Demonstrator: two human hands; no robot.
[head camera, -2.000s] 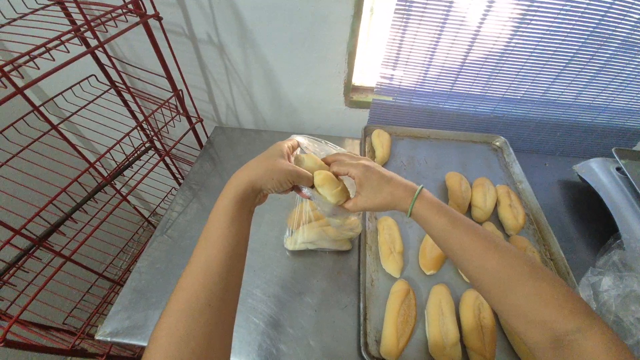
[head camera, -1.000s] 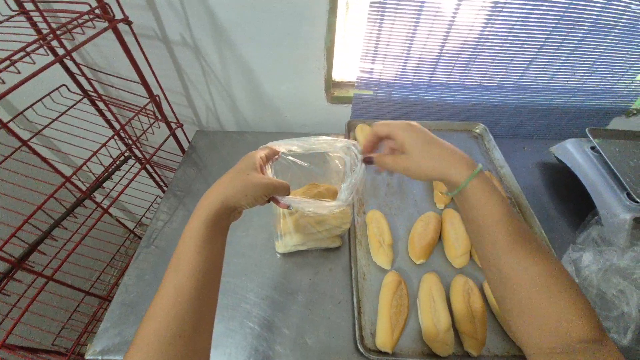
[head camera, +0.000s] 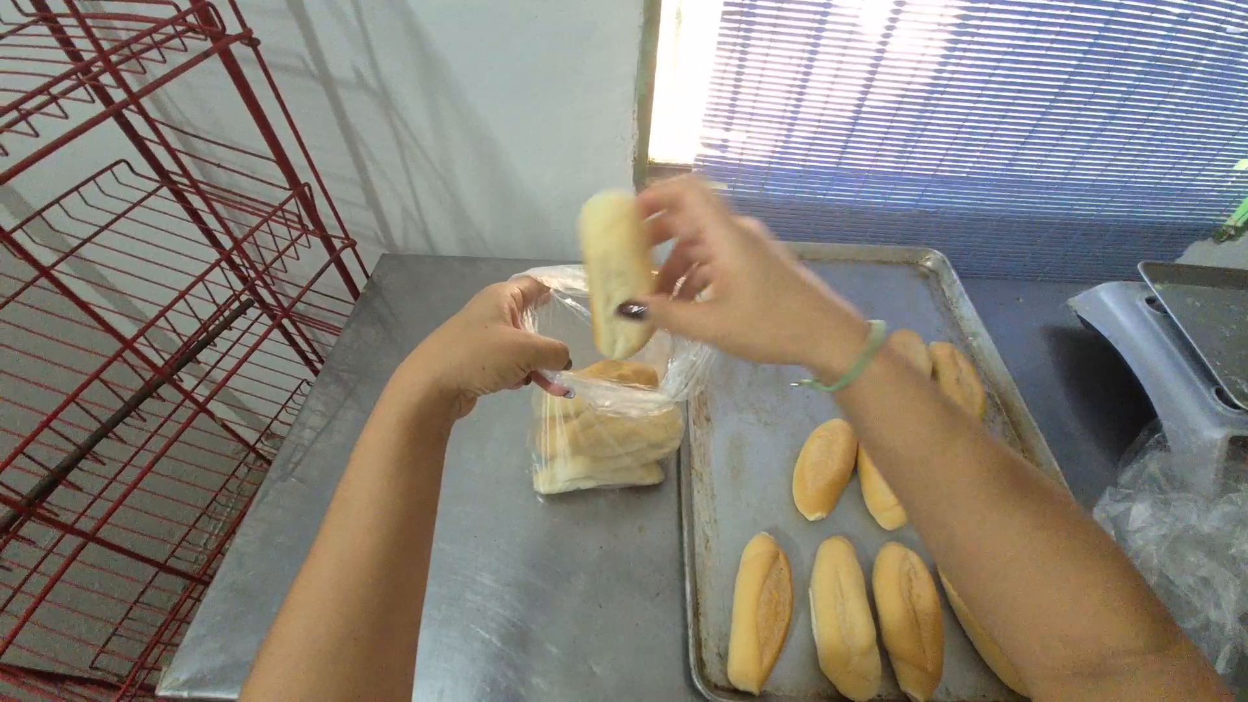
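My left hand (head camera: 497, 341) pinches the rim of a clear plastic bag (head camera: 556, 414) and holds its mouth wide. Several bread rolls (head camera: 609, 444) are stacked inside the bag, which rests on the metal table. Above the bag's mouth, my right hand (head camera: 721, 273) grips one bread roll (head camera: 614, 273) upright between thumb and fingers; it is slightly blurred. To the right, more rolls (head camera: 760, 612) lie on a metal baking tray (head camera: 726, 478), some partly hidden under my right forearm.
A red wire rack (head camera: 244, 253) stands at the left of the metal table (head camera: 526, 585). At the right edge are a grey device with a flat top plate (head camera: 1150, 331), perhaps a scale, and crumpled clear plastic (head camera: 1170, 526). Behind the tray is a blue mesh screen (head camera: 936, 127).
The bag's mouth has been spread apart since the oldest frame. My right hand has moved from the tray's far left corner to above the bag, with a roll now in it.
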